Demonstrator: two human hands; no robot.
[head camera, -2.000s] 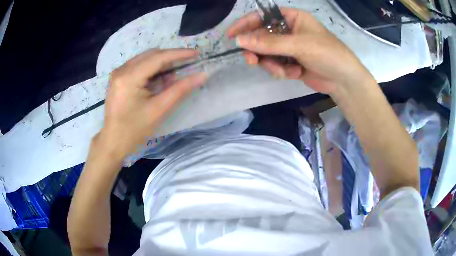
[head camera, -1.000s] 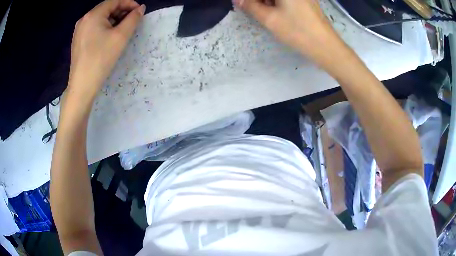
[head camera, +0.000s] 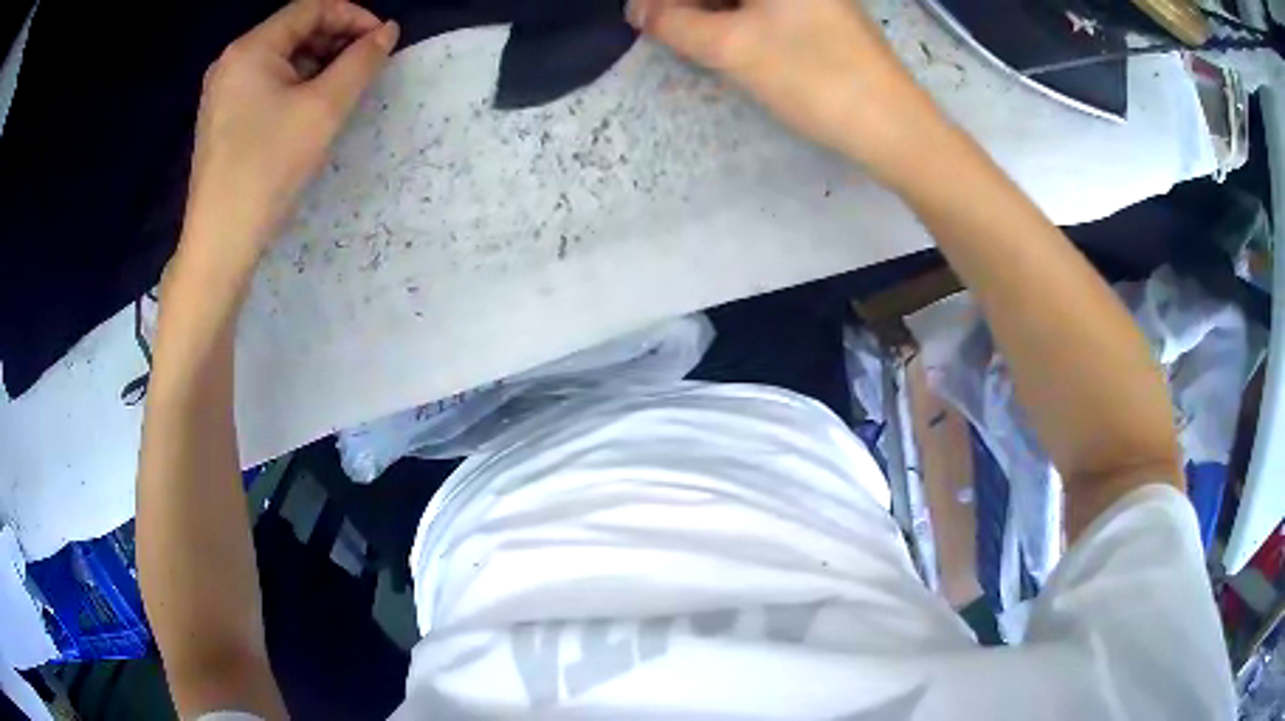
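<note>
A large black cut piece (head camera: 85, 169) lies over the left and top of the white table cover (head camera: 465, 254). A curved part of it (head camera: 557, 59) juts down at the top centre. My left hand (head camera: 289, 99) is at its edge at the upper left, thumb and fingertips pinched together. My right hand (head camera: 775, 49) is at the top edge of the picture, partly cut off, its fingertips beside the jutting part. What either hand pinches is too small to make out. A thin dark tape (head camera: 138, 383) trails at the left, mostly behind my left forearm.
The dark iron plate (head camera: 1043, 42) with a silver rim and wooden handle (head camera: 1172, 17) rests at the upper right. Dark lint specks the cover. A clear plastic bag (head camera: 564, 380) hangs at the front edge. Blue crates (head camera: 92, 599) stand lower left, a plastic-lined bin (head camera: 958, 465) lower right.
Both hands have moved up and apart from the table's middle, where they held the tape and a small metal tool showed in my right hand. Over the last second they shifted slightly left.
</note>
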